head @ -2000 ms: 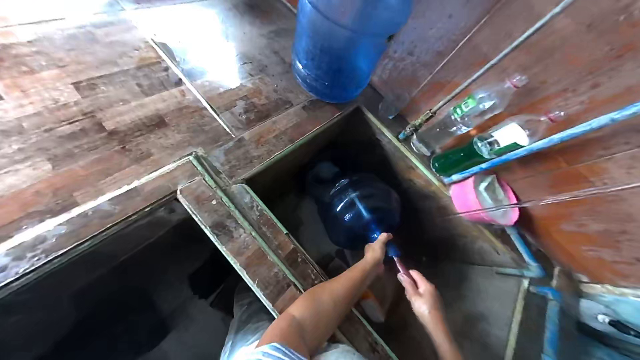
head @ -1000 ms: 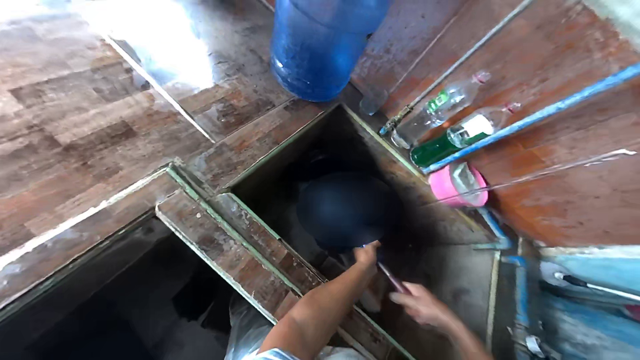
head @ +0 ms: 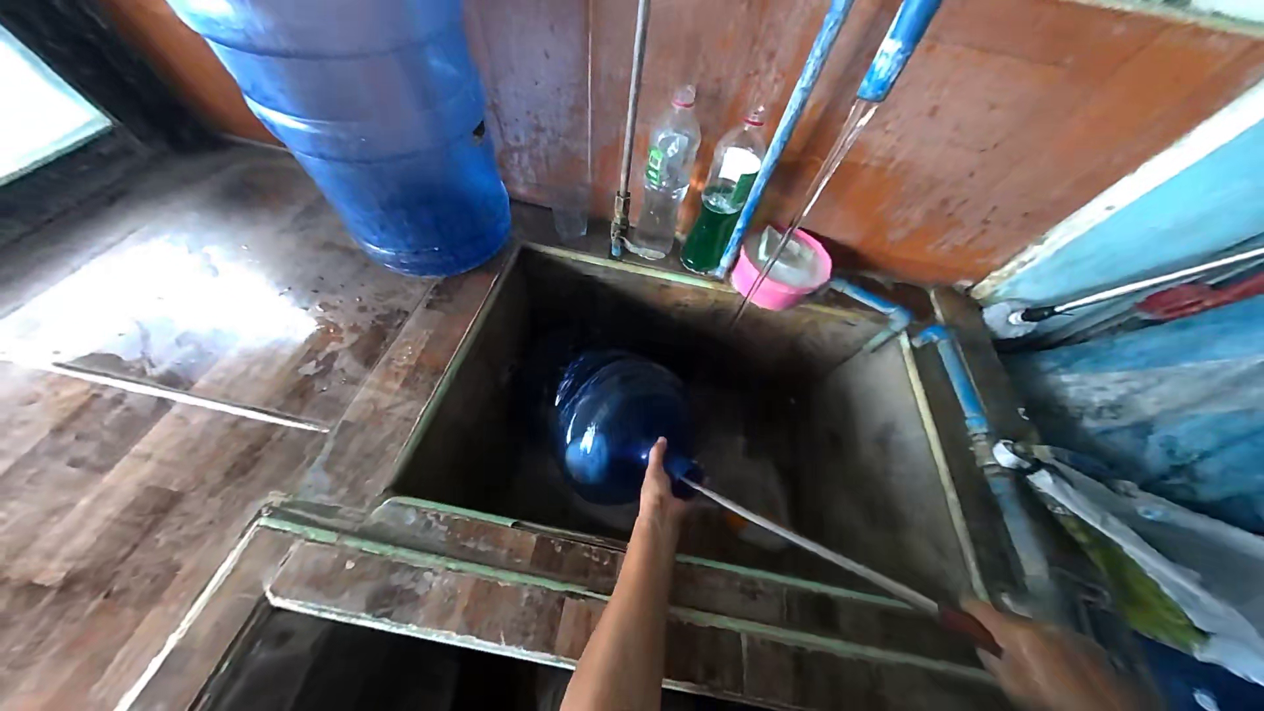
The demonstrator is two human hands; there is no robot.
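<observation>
A large blue water jug (head: 617, 425) lies on its side in a sunken basin, its mouth toward the lower right. My left hand (head: 662, 479) grips the jug's neck. A thin pale rod (head: 810, 543) runs into the mouth; whatever is on its inner end is hidden inside the jug. At the lower right, my right hand (head: 1037, 652), blurred, is closed around the rod's dark reddish handle (head: 970, 630). An orange and whitish thing (head: 755, 523) lies on the basin floor beside the jug's mouth.
Water falls from a blue pipe (head: 894, 49) past a pink tub (head: 780, 269) on the basin's far rim (head: 632, 265). Two plastic bottles, one clear (head: 667, 183), one with green liquid (head: 716, 217), stand by a big blue barrel (head: 395, 148). Blue pipes edge the right side.
My right hand has drawn back from the jug's mouth, and a long length of rod now shows outside. My left hand stays at the neck. The view has turned.
</observation>
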